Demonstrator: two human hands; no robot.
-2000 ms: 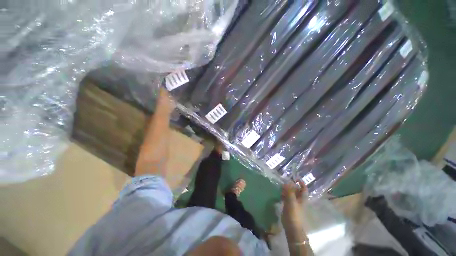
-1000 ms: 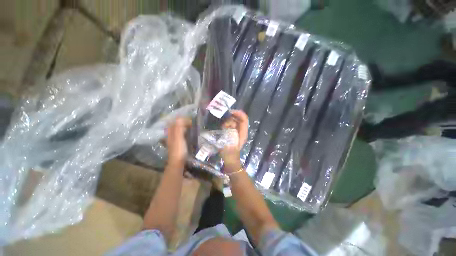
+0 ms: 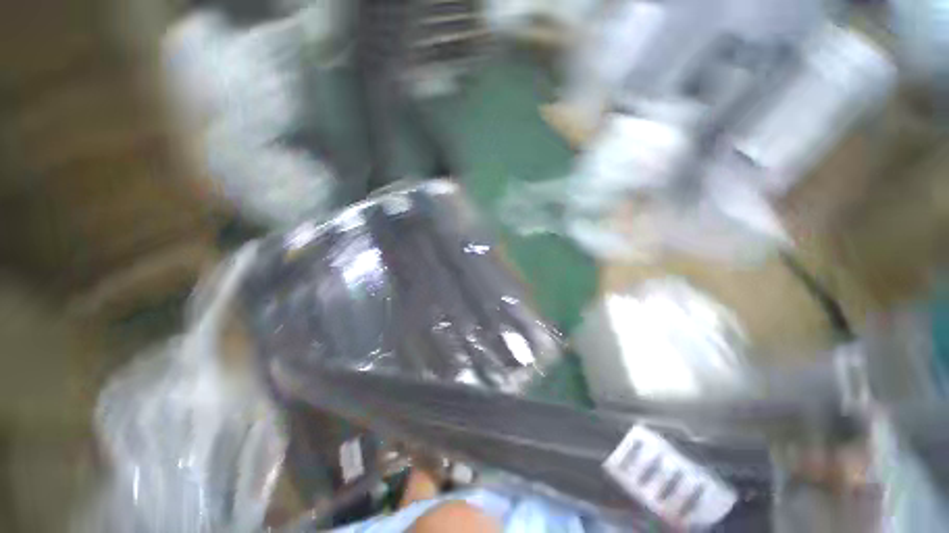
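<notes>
The view is strongly blurred. A long dark bar point(image 3: 468, 422) in a glossy clear sleeve slants across the front, from lower left to right. A white barcode label point(image 3: 668, 477) shows near its right part. Behind it lies the bundle of wrapped bars point(image 3: 416, 281) in clear film, with pale labels along its far edge. A blurred skin-coloured patch at the far right may be my right hand point(image 3: 838, 463); its grip cannot be made out. Another skin-coloured patch at bottom centre may be part of my left hand point(image 3: 418, 485), mostly hidden or cut off.
Crumpled clear plastic film point(image 3: 172, 437) lies at the left. A shiny white plastic-covered item point(image 3: 666, 338) is right of the bundle. White packages point(image 3: 812, 109) and brown cardboard point(image 3: 749, 302) are at the right. Green floor point(image 3: 510, 135) shows behind the bundle.
The view has swung and blurred. The bundle now appears lower left and smaller. A single labelled dark bar now crosses the front; both hands, clear before, are hardly visible.
</notes>
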